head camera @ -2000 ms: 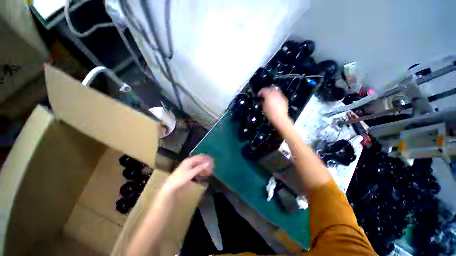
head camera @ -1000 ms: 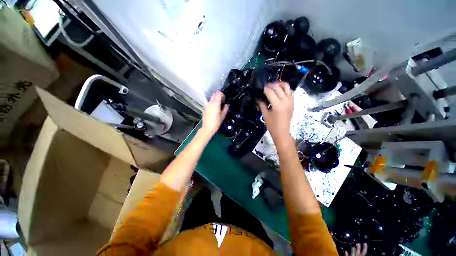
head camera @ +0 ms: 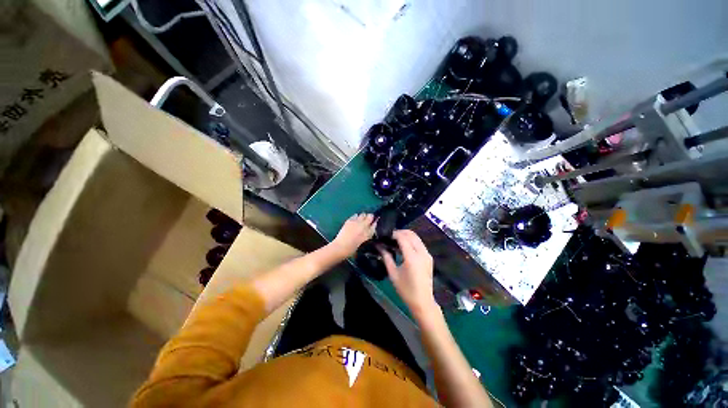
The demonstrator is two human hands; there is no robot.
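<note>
My left hand [head camera: 357, 233] and my right hand [head camera: 409, 259] are close together over the near edge of the green bench [head camera: 333, 204]. Between them they hold a round black part [head camera: 373, 260]; another dark piece shows just above it between the fingers, its shape unclear. Behind my hands lies a heap of glossy black round parts [head camera: 415, 151] with thin leads. On the white, black-speckled work plate [head camera: 480, 209] one black round part [head camera: 530, 225] sits in the middle.
An open carton [head camera: 168, 175] stands on the left with several black parts inside. The grey machine frame [head camera: 656, 163] overhangs the plate from the right. A large pile of black parts [head camera: 615, 303] covers the bench right of the plate. A white wall panel [head camera: 343, 72] stands behind.
Both hands have come back from the heap behind to the bench's near edge, now with a black part between them. The person's hand at the lower right is out of view.
</note>
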